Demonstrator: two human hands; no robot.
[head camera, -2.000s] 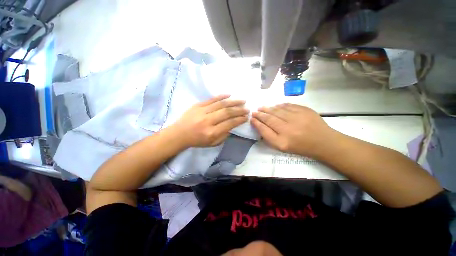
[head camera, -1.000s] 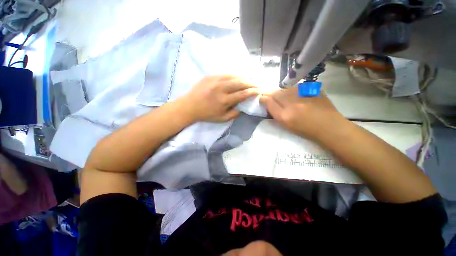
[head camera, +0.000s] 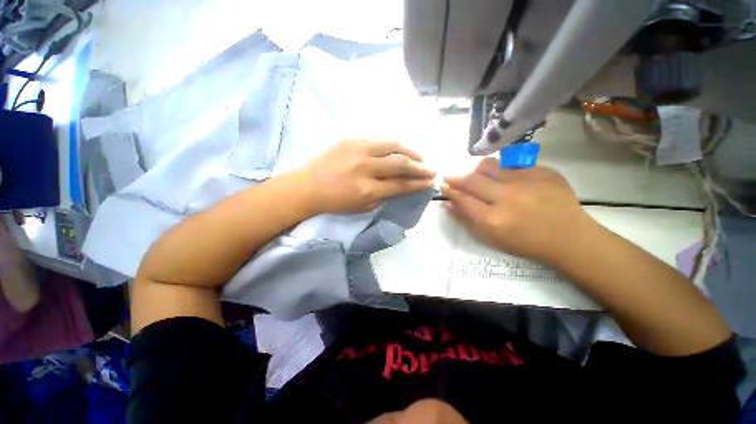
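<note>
A pale grey garment piece (head camera: 199,141) lies spread left of the needle area, with a dark stitched edge on a strip and folded borders. My left hand (head camera: 365,176) rests on it, its fingertips at the garment's right edge. My right hand (head camera: 518,207) is just to the right, thumb and fingers pinched at the same edge, fingertips close to my left ones. The sewing machine head (head camera: 464,50) stands over and behind the hands. A blue part (head camera: 520,155) hangs above my right hand. The needle is lost in glare.
A printed ruler scale (head camera: 506,269) marks the bed's front. Beige cords (head camera: 705,178) with a white label (head camera: 680,134) and an orange-handled object (head camera: 617,108) lie right of the head. A dark blue device (head camera: 29,159) and blue tape (head camera: 76,108) are at left. A person's arm (head camera: 18,273) shows at lower left.
Since two seconds ago, the machine head appears further right in view, and the garment's upper edge further up. Since one second ago, both hands sit slightly lower, fingertips still together.
</note>
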